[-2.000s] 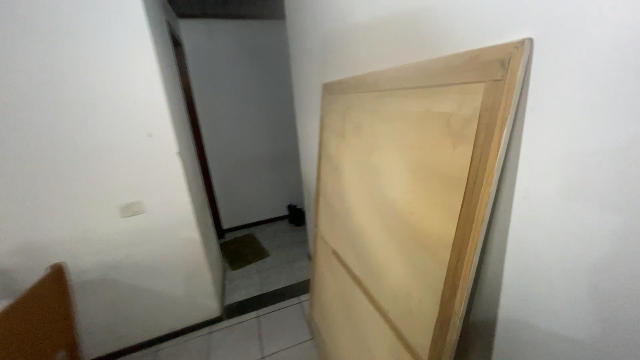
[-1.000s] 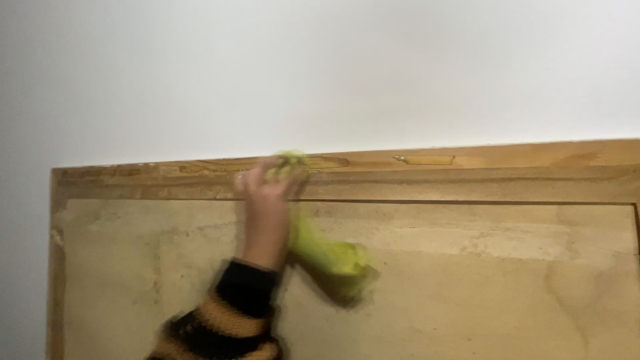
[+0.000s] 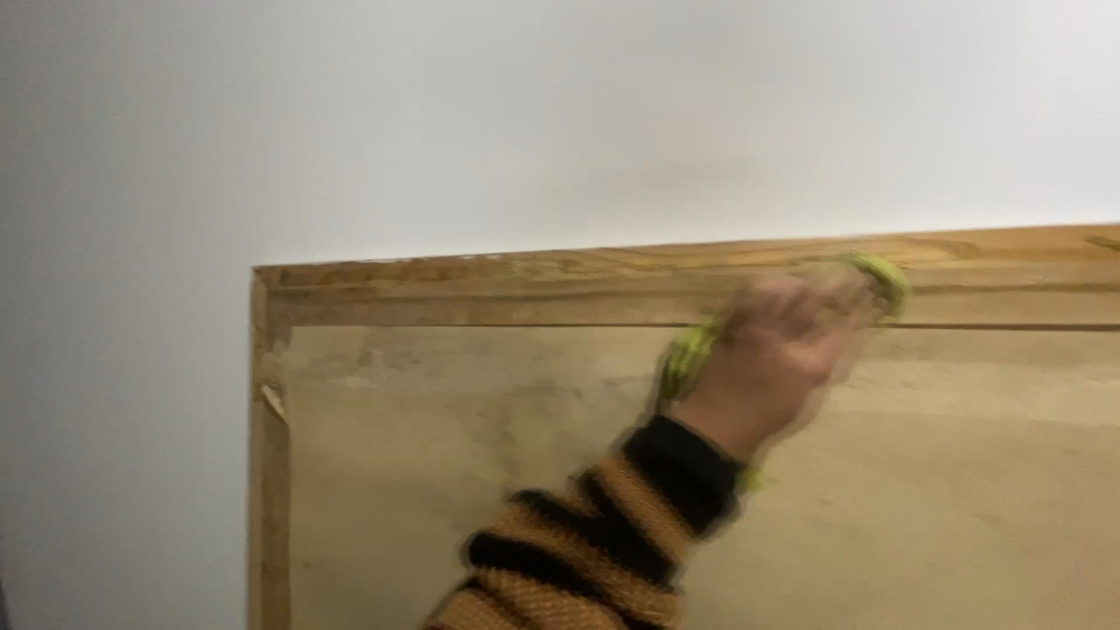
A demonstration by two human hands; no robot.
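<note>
My left hand [image 3: 774,359], blurred by motion and reaching up from below in a black and orange-brown striped sleeve, is closed around a yellow-green cloth [image 3: 687,360]. Parts of the cloth show on both sides of the fingers, and a bit shows below the wrist. Hand and cloth are at the upper rail of a large wooden panel [image 3: 525,420] with a wooden frame around it. My right hand is outside the view.
A pale, plain wall [image 3: 525,122] rises behind and above the panel and also shows at its left. The frame's left upright [image 3: 269,525] has a chipped or peeling spot near its top.
Two seconds ago the panel was seen leaning at the wall, with no hand in view. The hand with the cloth came into view one second ago. The cloth's hanging part has swung out of sight.
</note>
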